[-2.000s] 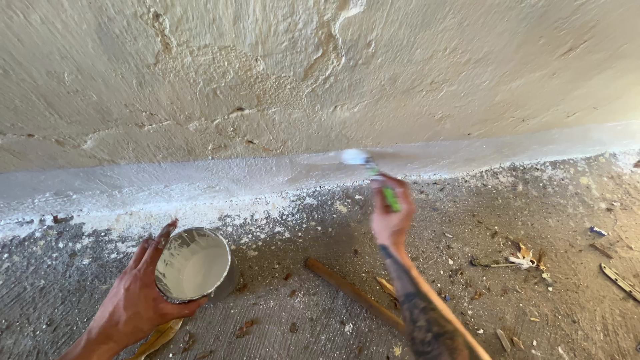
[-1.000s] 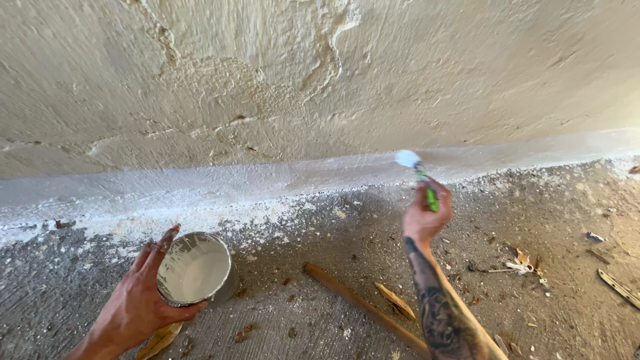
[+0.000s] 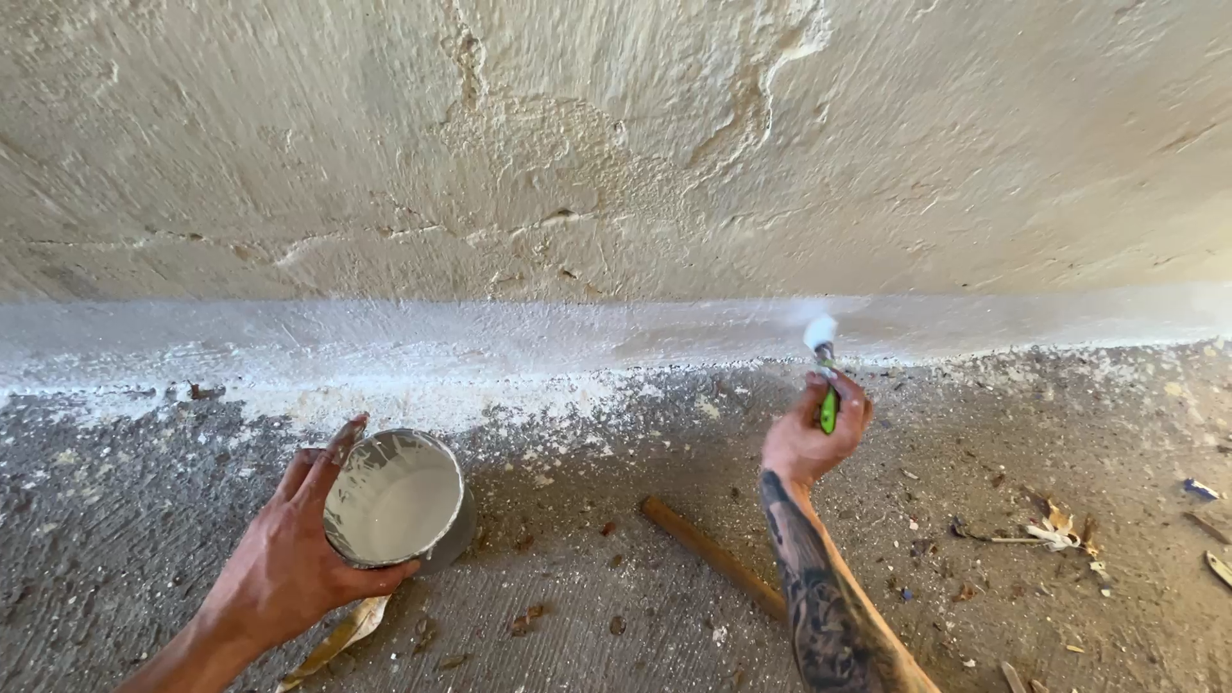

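My left hand (image 3: 294,544) grips a round paint container (image 3: 467,525) by its side and rim, thumb low at the front and fingers along the left. Pale, whitish paint (image 3: 409,505) lies inside it, with streaks on the inner wall. My right hand (image 3: 818,428) holds a paintbrush (image 3: 828,409) by its green handle. The white-loaded bristles are at the pale painted band (image 3: 674,332) along the foot of the wall. Above the band, the cream plaster wall (image 3: 577,164) is rough and cracked.
A brown wooden stick (image 3: 712,553) lies on the rough concrete floor (image 3: 577,626) between my hands. A dry leaf (image 3: 346,635) is below the container. More dry leaves (image 3: 1054,529) and small debris lie at the right. White paint spatters (image 3: 433,399) line the floor's edge.
From two seconds to one second ago, my right hand moved the brush right along the band; it is now near that later spot. My left hand stays on the container.
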